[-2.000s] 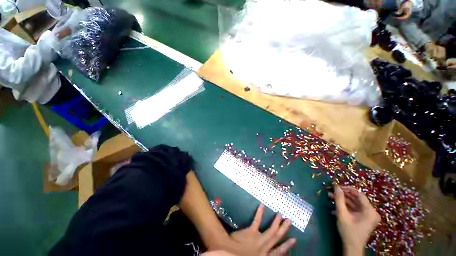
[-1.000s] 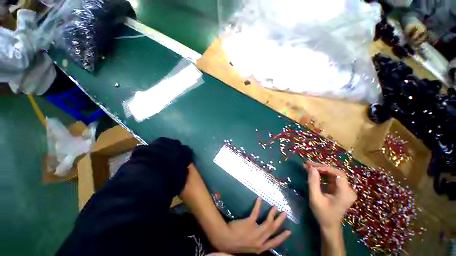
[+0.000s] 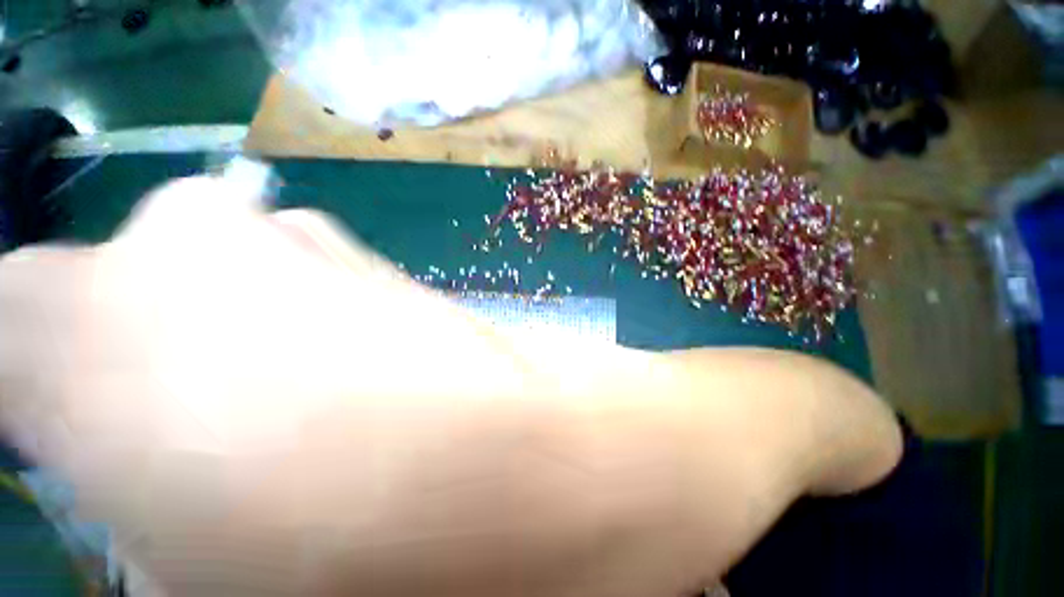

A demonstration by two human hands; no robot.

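Note:
A large, blurred bare hand and forearm cross the frame close to the camera. It appears to be my right hand (image 3: 198, 292), at the left, with the forearm running to a bent elbow at the right. Its fingers and anything in them cannot be made out. My left hand cannot be seen. Behind the arm, the right part of the perforated plate (image 3: 572, 315) shows on the green mat; the rest is hidden. Small wired components (image 3: 502, 280) lie along its far edge. The loose component pile (image 3: 747, 245) lies beyond, to the right.
A small cardboard tray (image 3: 782, 138) with components stands at the back. Black round parts (image 3: 793, 41) lie behind it. A clear plastic bag (image 3: 467, 58) lies on brown board (image 3: 513, 134) at the back. More brown board (image 3: 939, 315) is at the right.
The view has turned, and the plate and pile now appear farther off. A blurred arm has risen close to the camera. My left hand no longer shows on the plate.

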